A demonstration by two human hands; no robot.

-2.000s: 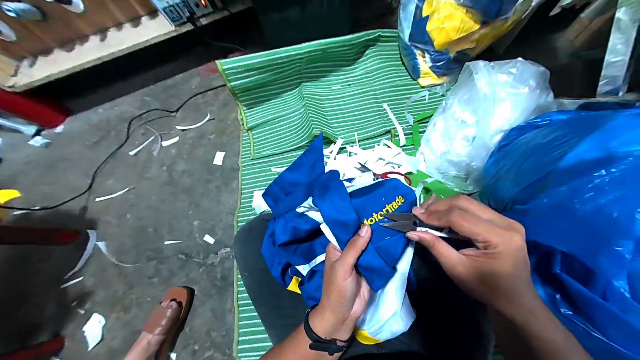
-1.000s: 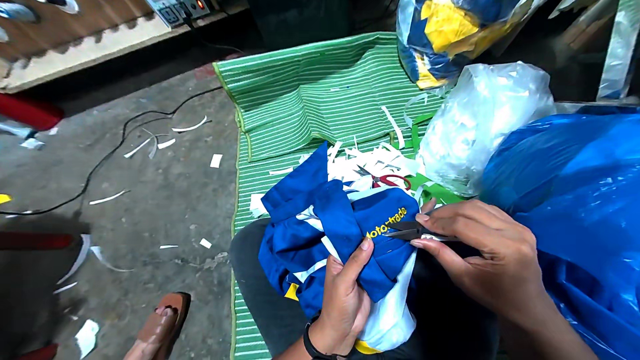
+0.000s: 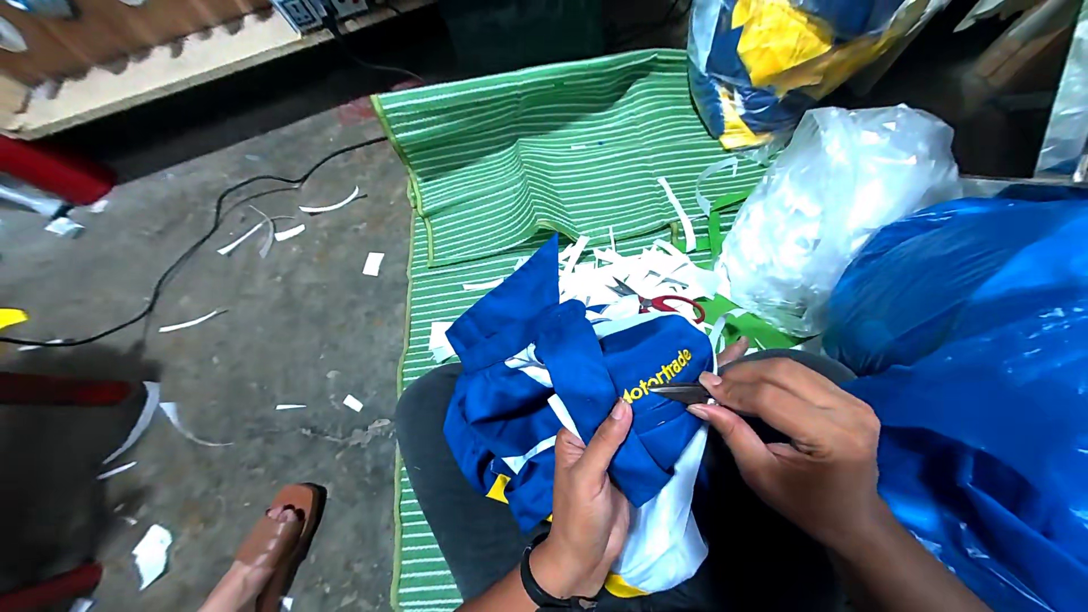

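A blue garment with white and yellow parts and yellow embroidered lettering lies bunched over my lap. My left hand grips its lower edge, thumb on top of the blue cloth. My right hand holds small thread snips at the right side of the lettering. The dark blades point left over the cloth, and their grip is mostly hidden by my fingers. Just beyond the garment, red-handled scissors rest on a pile of white strips.
A green striped mat spreads under and ahead of me. On the right are a blue plastic bag, a clear bag and a bag of blue and yellow cloth. A black cable and scraps lie on the concrete floor at left.
The snips' blades look apart in the earliest frame and closer together now. Both hands stay at about the same places on the garment.
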